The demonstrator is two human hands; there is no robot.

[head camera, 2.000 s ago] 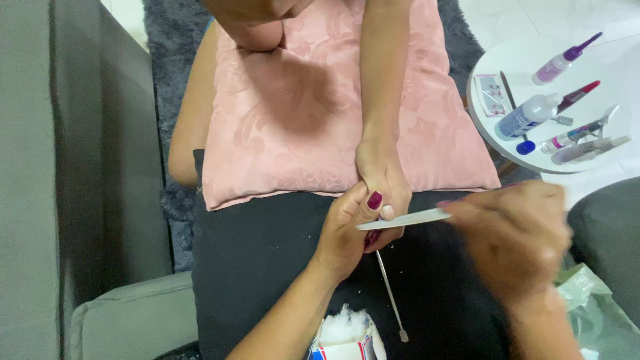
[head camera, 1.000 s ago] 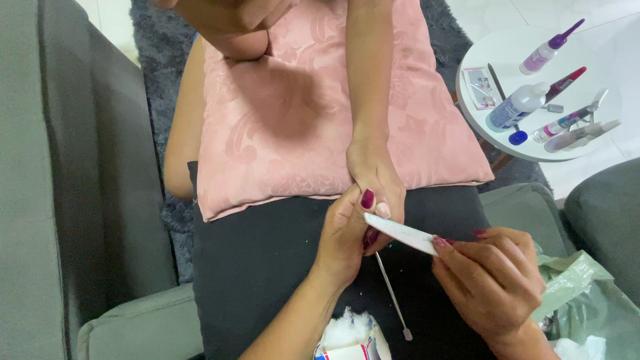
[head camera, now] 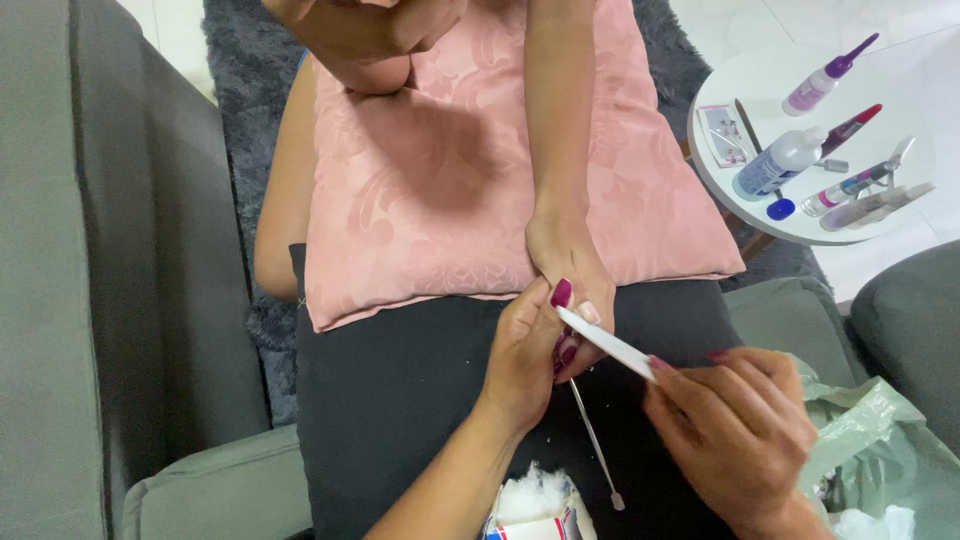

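Observation:
My left hand is closed around the fingers of another person's hand, whose forearm lies across a pink cushion. A pale, unpainted nail of that hand shows beside my dark red thumbnail. In my right hand I pinch a white nail file between thumb and fingers, its far end close to that nail. Whether the file touches the nail I cannot tell. Beneath the hands, a thin metal manicure tool lies on the black cloth. A pack of cotton is nearest me.
On the right, a round white side table holds several bottles, a blue cap and a small packet. A green plastic bag lies at the lower right. A grey sofa stands at the left.
Since the oldest frame, my right hand has come lower and the file has gone from nearly level to slanting. My left hand keeps its hold on the other person's fingers.

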